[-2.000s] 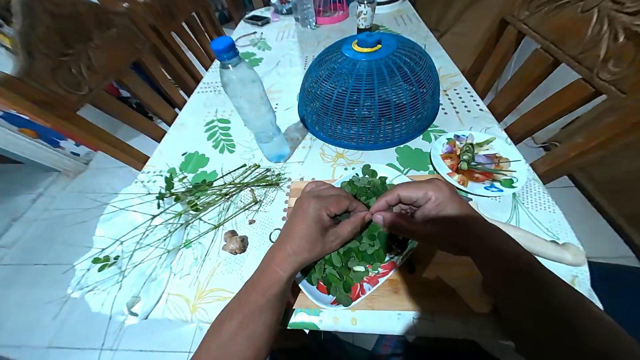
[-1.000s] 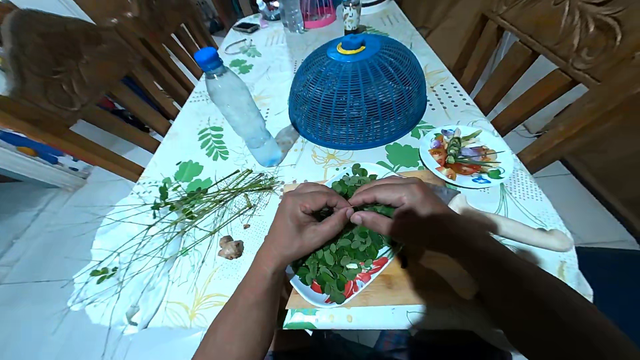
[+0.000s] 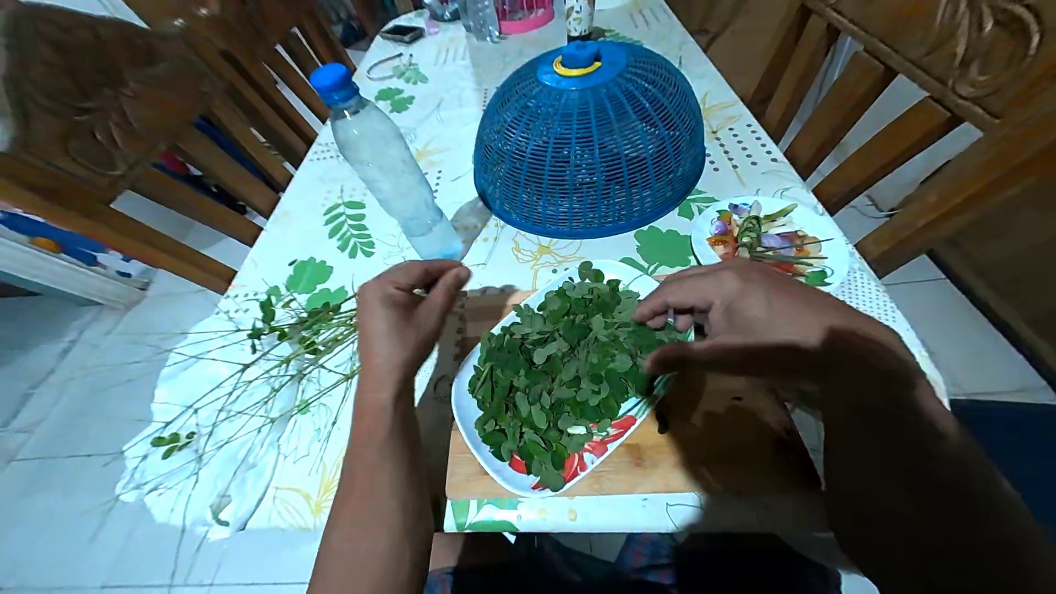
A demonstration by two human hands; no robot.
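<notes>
A heap of small green leaves [image 3: 561, 371] fills an oval white plate with a red pattern [image 3: 487, 462], which rests on a wooden cutting board [image 3: 701, 454]. My right hand [image 3: 734, 322] is at the plate's right edge, fingers apart and touching or just over the leaves; I see nothing held in it. Left of the plate, my left hand [image 3: 408, 309] is raised with thumb and forefinger pinched together; whether something thin is between them cannot be told. Beyond my left wrist lie thin green stems [image 3: 289, 363], some with leaves on them, partly hidden by that hand.
A blue plastic mesh food cover [image 3: 590, 140] stands behind the plate, with a blue-capped plastic bottle [image 3: 388, 165] to its left. A plate of cut vegetables [image 3: 837, 247] is at the right. A phone [image 3: 403, 33] lies far left. Wooden chairs [image 3: 891, 107] flank the table.
My hands were together above the leaves and are now apart, the left moved to the left and the right to the plate's right side. More of the leaf heap shows.
</notes>
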